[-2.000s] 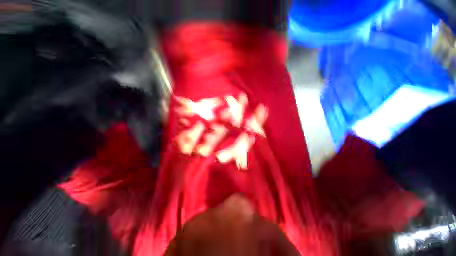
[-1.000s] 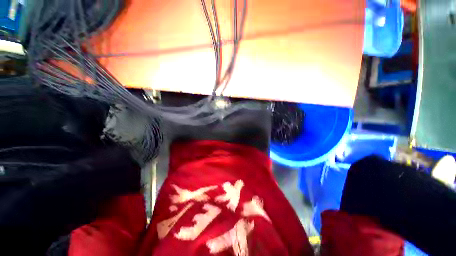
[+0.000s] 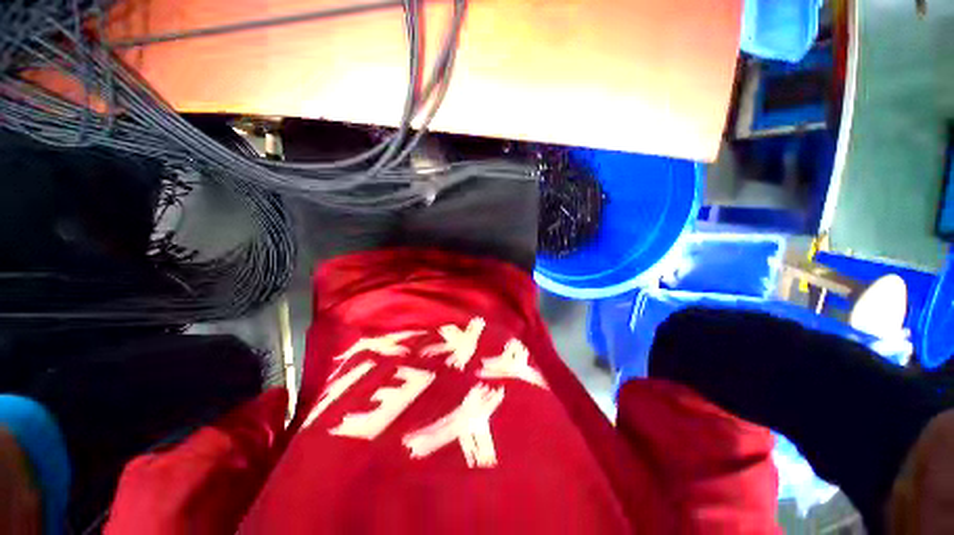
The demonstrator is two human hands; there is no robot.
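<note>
Neither hand shows; only bare skin past the black sleeves is cut off at the bottom left and right corners, with a light blue band at the left one. No fingers are visible. Thin black cables point(image 3: 225, 165) hang in a loose bundle from the left and sag along the front of the orange table point(image 3: 586, 78). Several strands run up over the tabletop. Below the table's right part stands a round blue barrel point(image 3: 654, 214) with a dark stringy mass point(image 3: 568, 204) at its left side.
More black cables lie draped at the left point(image 3: 105, 298), beside a thin pale upright bar point(image 3: 287, 350). Blue bins point(image 3: 727, 261) stand right of the barrel. A light blue tray point(image 3: 779, 26) is at the table's right end. A grey-green panel point(image 3: 889, 146) and a round pale object point(image 3: 879, 305) are at the right.
The view was blurred on the red garment, then swung up to the table. Since then table, cables and barrel have shifted up and left in view. Skin now shows at both lower corners.
</note>
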